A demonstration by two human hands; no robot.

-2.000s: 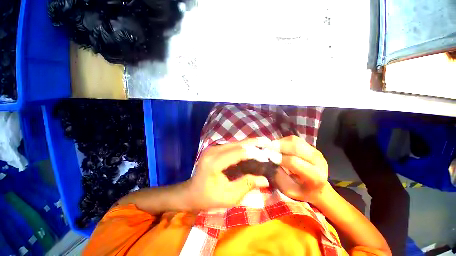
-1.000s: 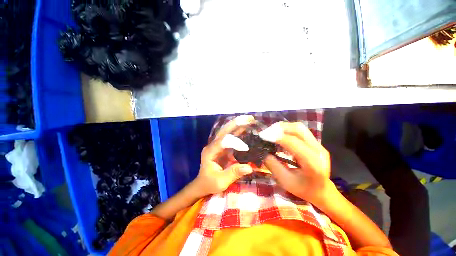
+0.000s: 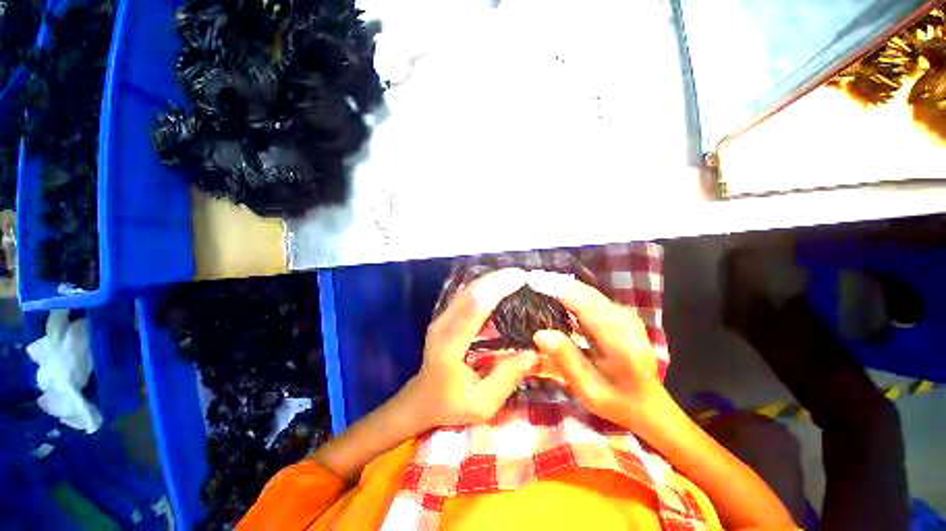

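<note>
A small black flower head is held over the checked apron, just below the table edge. My left hand grips it from the left, with white-capped fingertips at its top and the thumb below. My right hand grips it from the right, its fingertips meeting those of my left hand above the flower and its thumb at the lower edge. The fingers hide the flower's rim and underside. A pile of black flower heads lies on the table's left end.
The white-covered table spans the front. Blue crates with black pieces stand at left, beside a white plastic bag. A glassy panel and gold flower heads are at right. A person's dark-clothed leg shows below right.
Both hands have turned the black flower head so its petalled face shows between them, fingertips now together above it. The view has shifted, bringing more gold pieces and crates into sight.
</note>
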